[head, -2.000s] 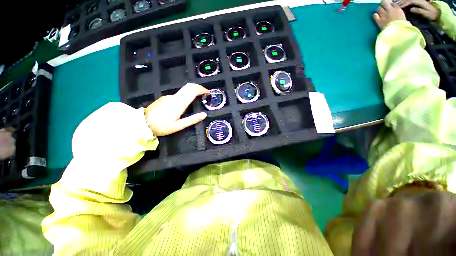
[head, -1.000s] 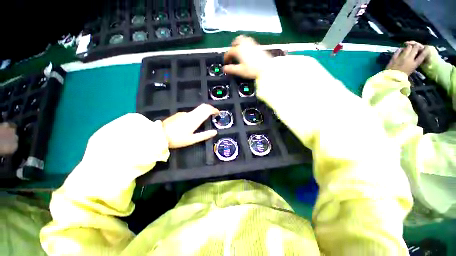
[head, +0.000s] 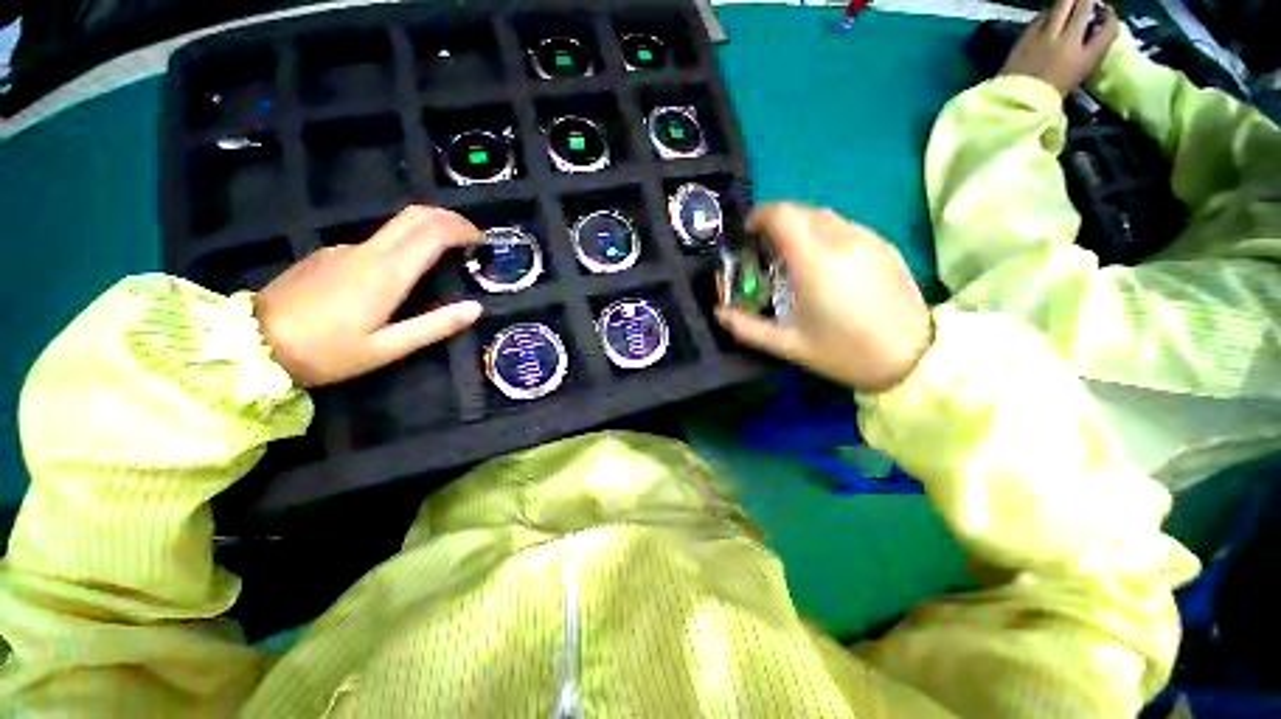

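The black foam tray [head: 351, 471] holds round watches in several pockets. Upper watches, such as one in the second row [head: 577, 143], show small green blocks. Two front-row watches [head: 526, 361] [head: 634, 333] show purple-white text. My left hand [head: 475, 274] is open, thumb and finger apart, with a fingertip at the rim of a third-row watch [head: 509, 260]. My right hand [head: 745, 274] holds a watch with a green lit face [head: 754, 285] between thumb and fingers at the tray's front right pocket. Whether that watch touches the pocket floor cannot be told.
A green mat [head: 843, 127] lies under the tray. At the right, another person's hands [head: 1063, 45] and yellow sleeves are over another dark tray [head: 1117, 183]. A small red-tipped item [head: 851, 14] is at the top edge. Small white and blue specks show in left pockets.
My right hand came in over the back row, then moved to the front right pocket with a watch. The third back-row pocket is now empty. My left hand stays by the same watch.
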